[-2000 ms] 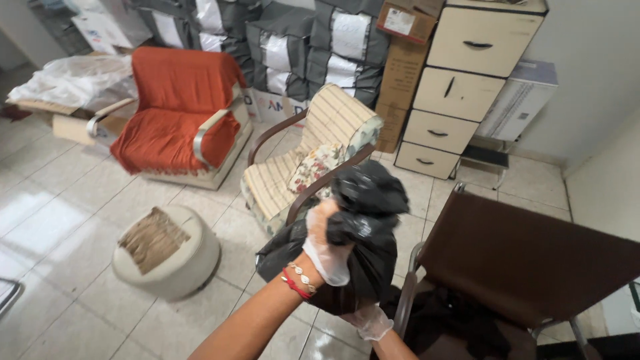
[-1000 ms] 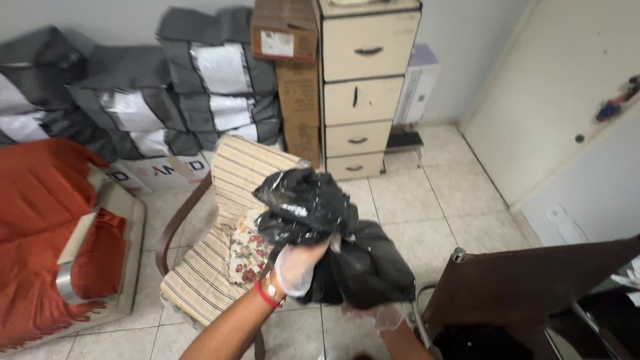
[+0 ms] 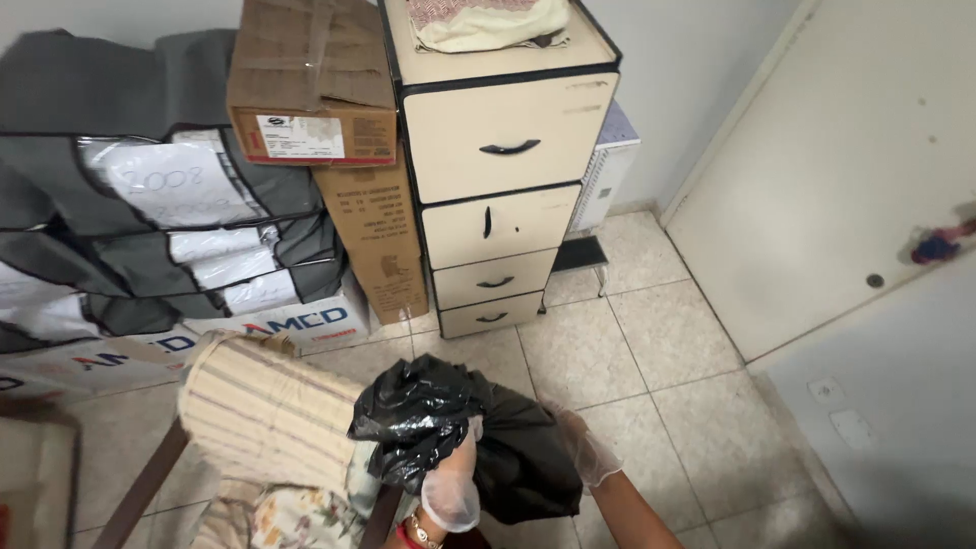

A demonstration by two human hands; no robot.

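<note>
A black plastic bag (image 3: 526, 457), its gathered top bunched to the left, hangs in front of me at the lower middle. My left hand (image 3: 455, 476), in a clear glove and with bracelets at the wrist, is closed round the bag's gathered neck. On the bag's right side rests my right hand (image 3: 583, 446), also in a clear glove; its fingers are partly hidden behind the plastic, so its grip cannot be told. Left of the bag is a striped armchair (image 3: 267, 412) with a floral cushion (image 3: 305, 518).
A cream drawer cabinet (image 3: 503, 137) stands ahead, beside stacked cardboard boxes (image 3: 313, 84) and grey fabric storage bags (image 3: 114, 84). A small step stool (image 3: 579, 255) is right of the cabinet. A pale door (image 3: 831, 152) is at the right, above a tiled floor (image 3: 648, 343).
The view has swung right and nearer the cabinet, so the red-covered chair and round stool have left it. My left hand still holds the black bag.
</note>
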